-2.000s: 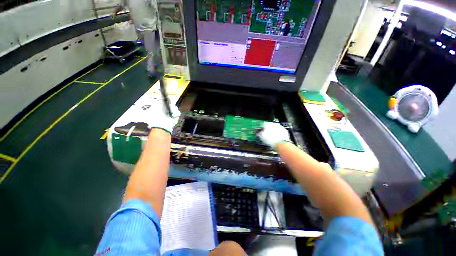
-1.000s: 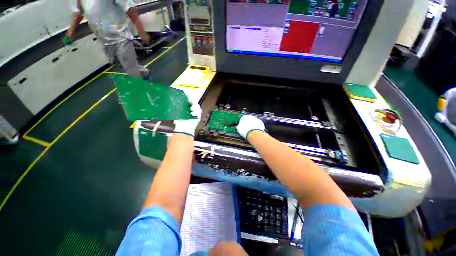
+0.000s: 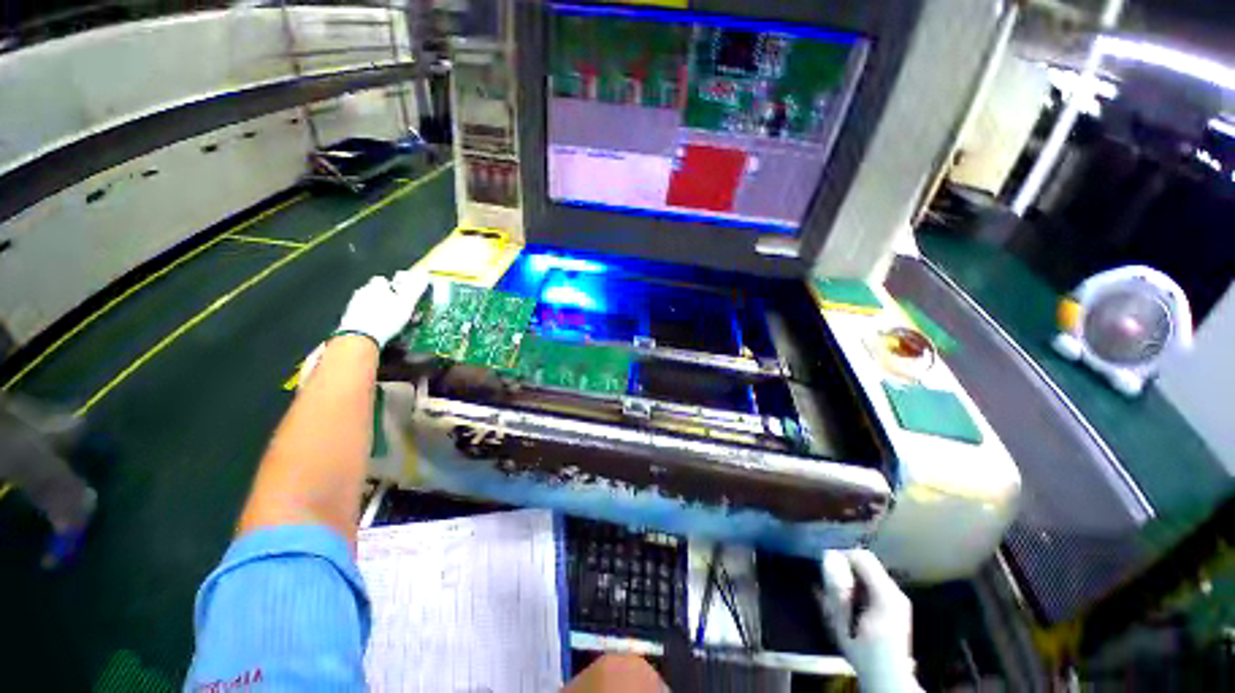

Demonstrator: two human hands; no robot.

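My left hand [image 3: 383,309], in a white glove, holds the left end of a green circuit board [image 3: 474,325] above the front left of the machine's opening. A second green board [image 3: 585,366] lies at the rails [image 3: 704,355], partly hidden by the held board. My right hand [image 3: 870,616], also gloved, is low at the right, over the black pad [image 3: 792,596] beside the keyboard [image 3: 626,582]. Its fingers are bent around a dark gap; whether it holds something cannot be told.
The monitor [image 3: 704,115] stands behind the opening, which glows blue. A printed sheet [image 3: 461,596] lies left of the keyboard, dark tweezers [image 3: 721,596] right of it. Green pads [image 3: 935,412] and a red button [image 3: 905,349] are on the machine's right side. A person's leg [image 3: 48,467] shows far left.
The held board has moved from out at the left to over the machine's front left. My right hand has left the railed board and moved down right. Blue light has come on inside.
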